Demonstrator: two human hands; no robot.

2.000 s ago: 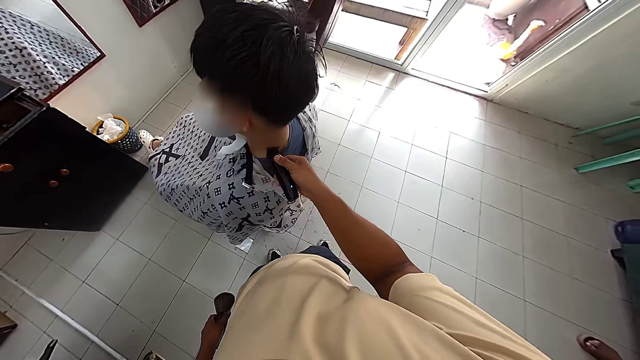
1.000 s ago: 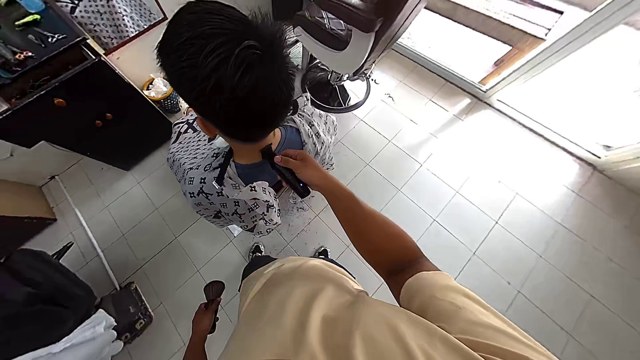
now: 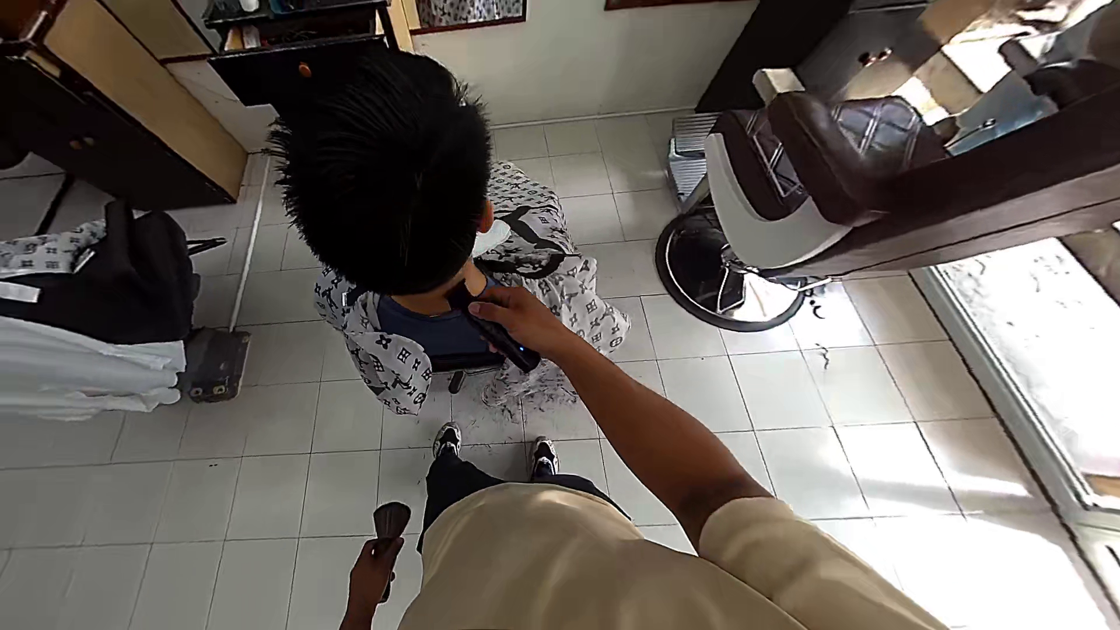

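Note:
My right hand [image 3: 522,322] grips a black hair clipper [image 3: 503,337], its head at the nape of a seated person with short black hair [image 3: 385,175]. A small blue light shows on the clipper's body. The person wears a white patterned barber cape [image 3: 560,297] over a dark blue top, with a white strip at the neck. Low at my left side, away from the person, my left hand [image 3: 374,569] holds a dark-bristled neck duster brush [image 3: 391,520] upright.
A brown barber chair on a round base [image 3: 731,271] stands to the right, near a glass door. Cut hair lies on the tiled floor [image 3: 542,416]. At left are a wooden cabinet [image 3: 149,96], hanging garments [image 3: 96,324] and a black case [image 3: 217,363]; an open drawer [image 3: 302,70] is beyond the person.
The view has swung a lot, bringing the barber chair and hanging garments into fuller sight. My right hand keeps the clipper by the person's neck; the brush stays in my left hand.

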